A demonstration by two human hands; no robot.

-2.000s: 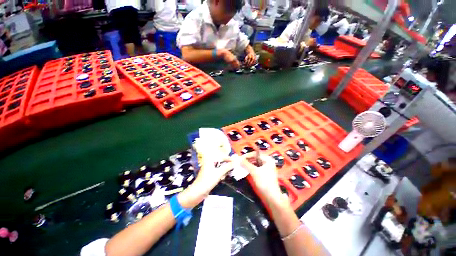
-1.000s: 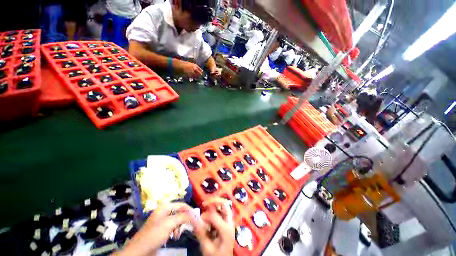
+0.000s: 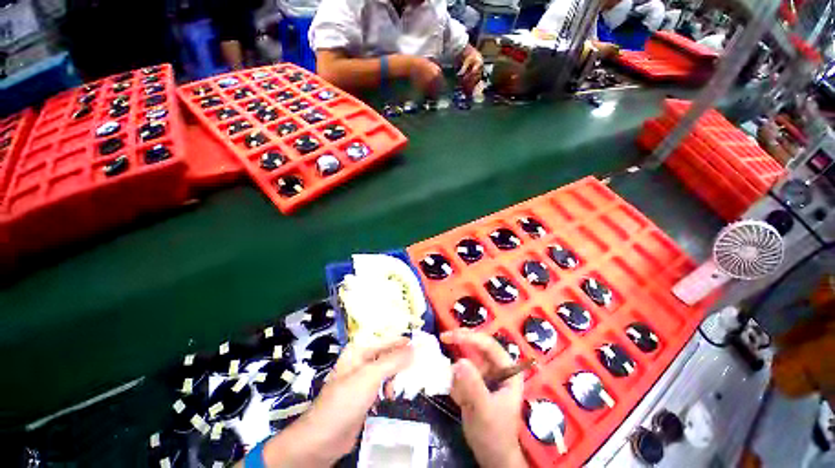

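My left hand (image 3: 343, 398) holds a crumpled white piece (image 3: 424, 366), like a wipe or thin sheet, in front of the blue bin (image 3: 341, 274). My right hand (image 3: 490, 393) is beside it and holds a thin brown stick-like tool (image 3: 509, 371) between its fingers. Its fingertips are at the white piece's right edge. Whether a disc lies under the white piece is hidden. Pale yellow-white contents (image 3: 380, 297) fill the bin. The red tray (image 3: 632, 260) on the right holds several black discs with white tabs and two shiny discs (image 3: 547, 421) in its near row.
Loose black discs with white tabs (image 3: 275, 377) lie left of the bin. A white box-like piece (image 3: 394, 444) is below my hands. A white fan (image 3: 746, 249) stands right of the tray. Filled red trays (image 3: 302, 196) lie across the green belt (image 3: 229, 265), where a person works.
The view has swung back down and right after tilting up. The white piece now shows larger between my hands. The white sheet below them now shows as a box-like piece.
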